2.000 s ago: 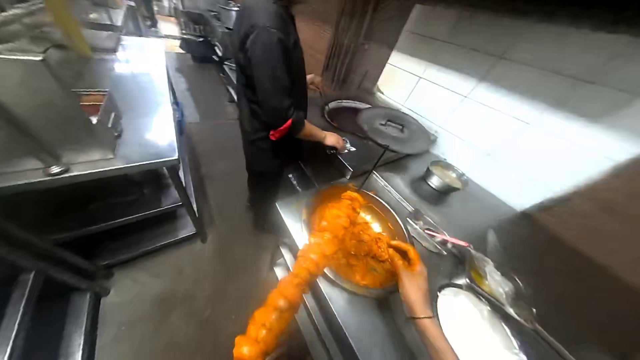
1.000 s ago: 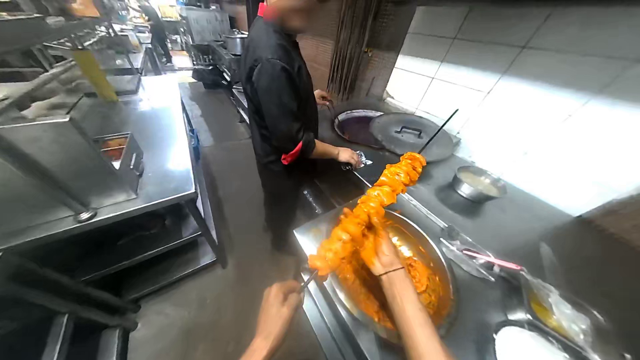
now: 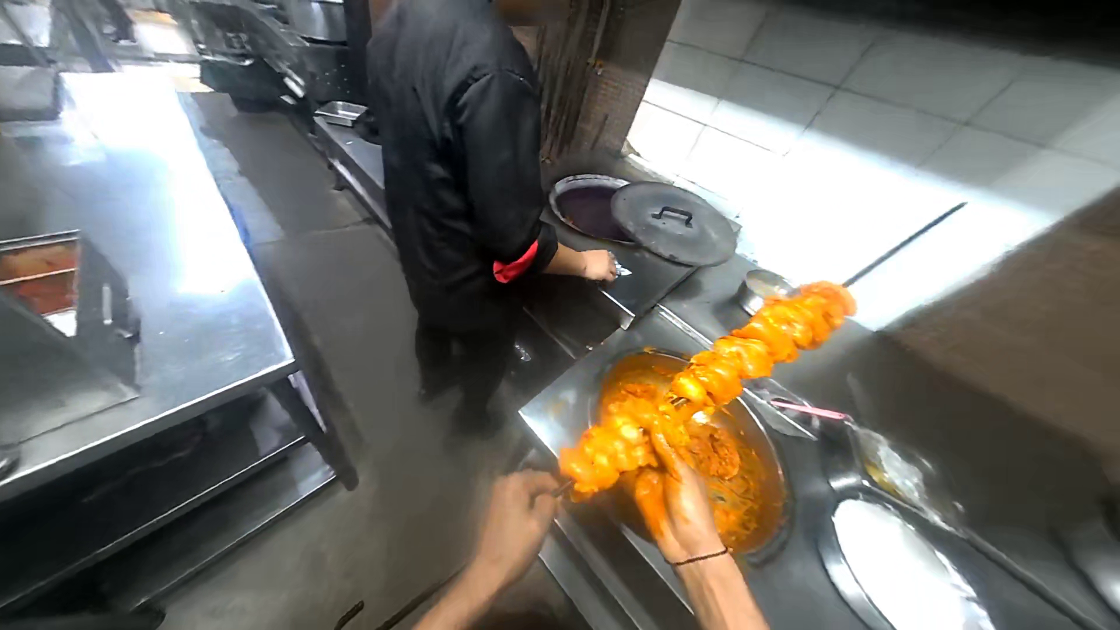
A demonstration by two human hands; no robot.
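My left hand (image 3: 521, 521) grips the near end of a long metal skewer (image 3: 910, 241), whose far tip points up toward the tiled wall. Orange marinated meat pieces (image 3: 744, 354) are packed along most of the skewer. My right hand (image 3: 678, 499), its fingers coated in orange marinade, cups the meat from below at the lower middle of the skewer; how tightly is hidden. Beneath it a round metal bowl (image 3: 774, 490) holds more marinated meat (image 3: 713, 451) in orange sauce.
A person in a black jacket (image 3: 499, 157) stands ahead, one hand on the counter beside a round lid (image 3: 674, 223) and open pot (image 3: 591, 208). A small metal bowl (image 3: 763, 287), a container of white stuff (image 3: 901, 560) and plastic bags (image 3: 897, 468) lie right. A steel table (image 3: 175, 289) stands left.
My left hand, out of view two seconds ago, shows in the last two frames on the skewer's end. The skewer, tilted down toward the lower left at first, now rises to the upper right.
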